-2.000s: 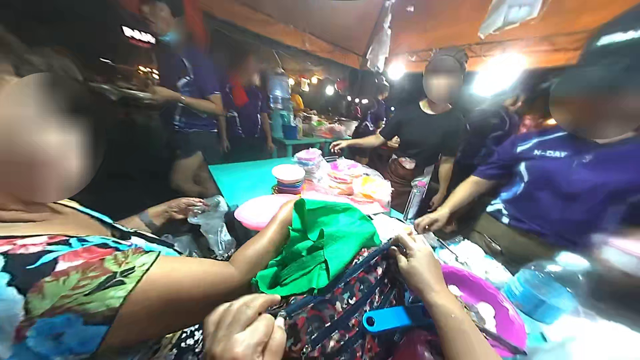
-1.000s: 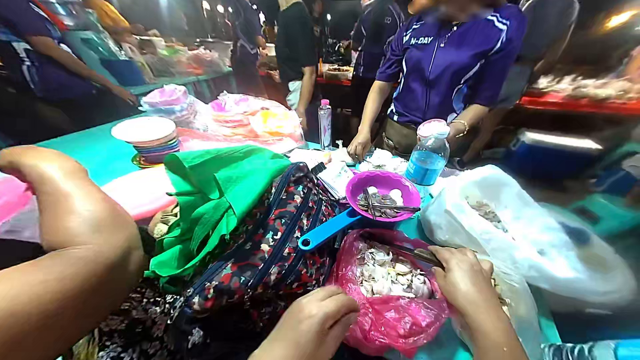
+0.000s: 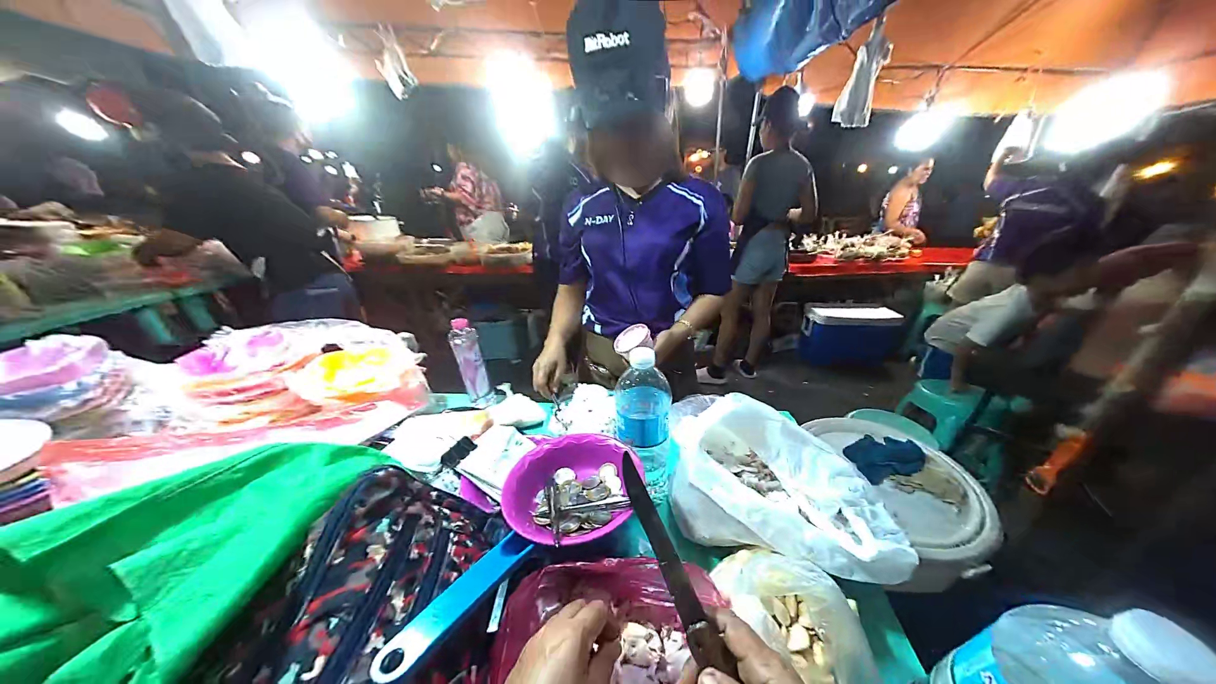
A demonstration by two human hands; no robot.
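Observation:
My right hand (image 3: 746, 651) is shut around the handle of a knife (image 3: 665, 546), its long dark blade pointing up and away. Beside it my left hand (image 3: 568, 641) rests over a pink plastic bag (image 3: 541, 579) of pale pieces that look like garlic; whether its fingers hold a piece cannot be made out. Just beyond stands a purple bowl (image 3: 518, 480) with coins and metal utensils in it. A blue handle (image 3: 456, 603) lies to the left of the bag, near a patterned fabric bag (image 3: 356, 579). Right of my hands is a clear plastic bag (image 3: 836, 617) of peeled cloves.
A green cloth bag (image 3: 199, 560) covers the near left. Past the bowl stands a water bottle (image 3: 643, 413); a white plastic bag (image 3: 788, 475) lies right of it, by a round lidded tub (image 3: 959, 532). A large bottle (image 3: 1073, 646) sits near right. A person (image 3: 636, 256) stands across the table.
The view has swung far to the right. One second ago the knife lay low over the pink bag; now its blade points upward. The person at the left is out of view.

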